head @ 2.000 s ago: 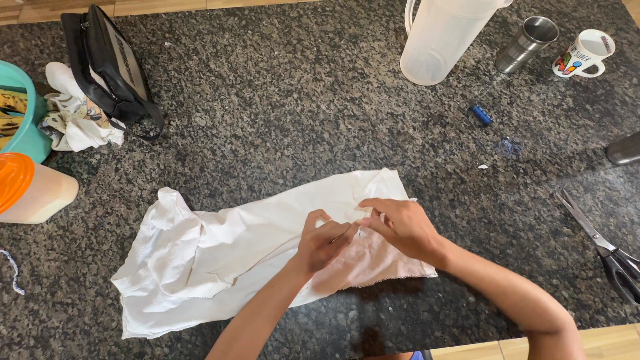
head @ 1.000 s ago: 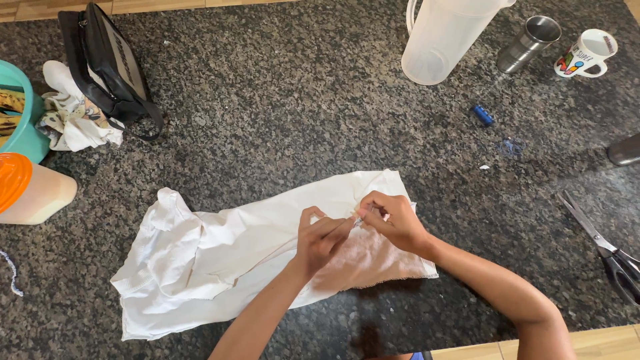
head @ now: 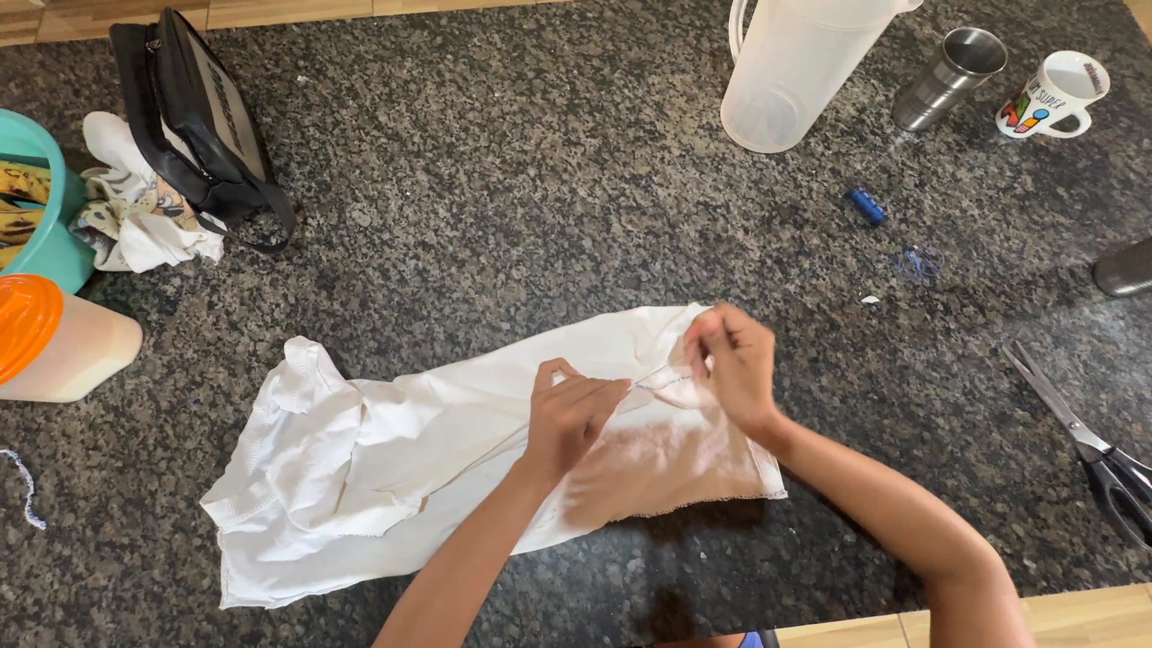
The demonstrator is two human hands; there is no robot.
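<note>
A white cloth garment (head: 450, 405) lies spread and partly folded on the dark granite counter. My left hand (head: 571, 414) pinches a fold of it near the middle, at one end of a short line of dark stitches. At the other end of that line, close to the cloth's upper right corner, my right hand (head: 733, 360) has thumb and fingers together on the fabric. Whether a needle is between those fingers cannot be made out. A spool of blue thread (head: 866, 206) lies beyond the right hand, with a loose tangle of blue thread (head: 918, 262) nearby.
Black-handled scissors (head: 1071, 423) lie at the right. Along the back stand a translucent plastic pitcher (head: 792, 72), a steel cup (head: 945, 81) and a white mug (head: 1048, 94). To the left are a black bag (head: 193, 126), a crumpled cloth (head: 144, 216), a teal bowl (head: 67, 207) and an orange-lidded container (head: 90, 346).
My right hand has moved away from my left, toward the cloth's upper right corner. The dark stitches between the hands now show. My left hand has stayed nearly in place.
</note>
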